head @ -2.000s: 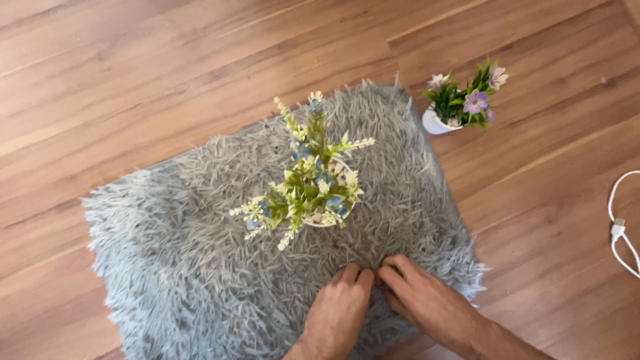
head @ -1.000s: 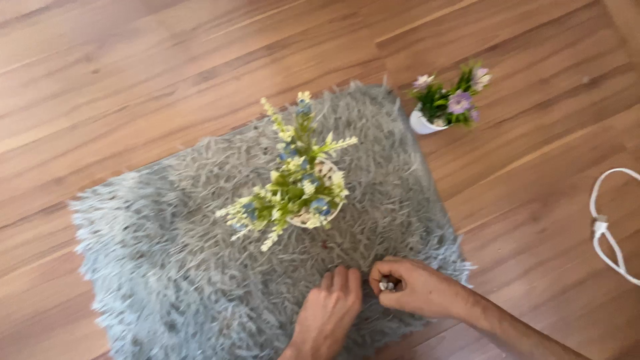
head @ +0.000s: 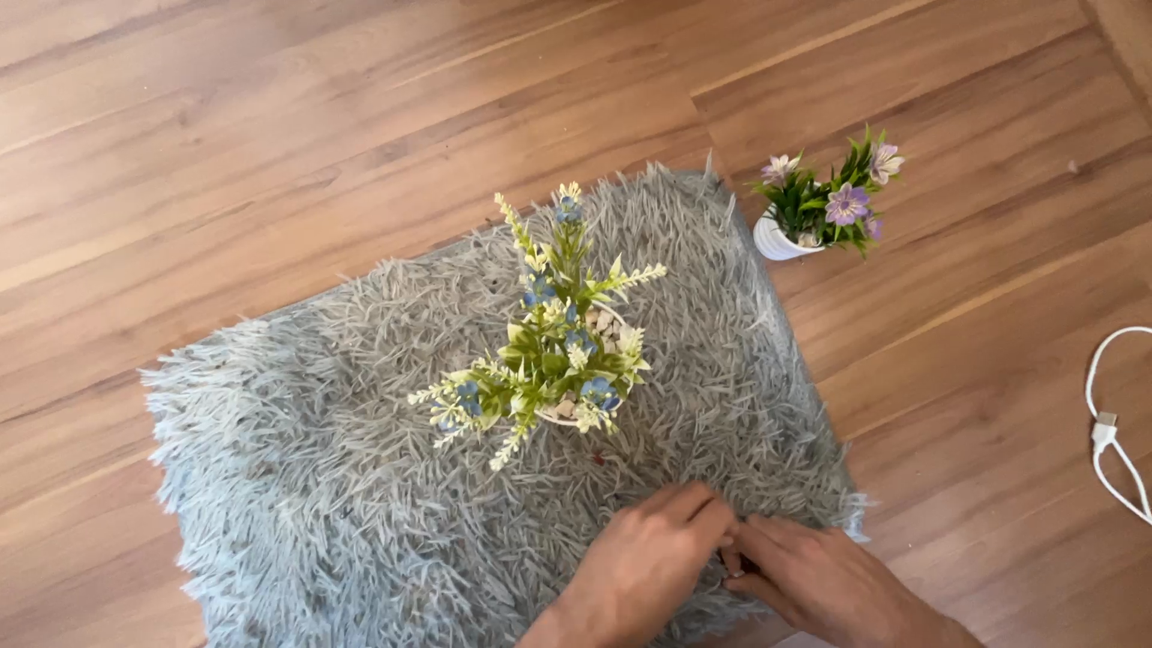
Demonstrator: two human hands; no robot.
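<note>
My left hand [head: 643, 562] and my right hand [head: 814, 576] meet at the fingertips over the lower right part of the grey shaggy rug [head: 387, 360]. A small dark item shows between the right fingers; most of it is hidden, so what it is cannot be told. The left fingers are curled and their tips are out of sight. Up and left of my hands, a potted artificial plant [head: 549, 360] with blue flowers and pale sprigs stands on the rug, pebbles in its round white pot.
Beyond the rug's upper right corner, a white ribbed pot [head: 783, 238] with purple artificial flowers [head: 846, 205] rests on the wood-plank floor [head: 972, 360]. A white USB cable [head: 1105, 436] lies looped at the far right.
One second ago my hands were slightly apart, with a small shiny item showing in the right fingers. Now the fingertips have come together and largely cover it.
</note>
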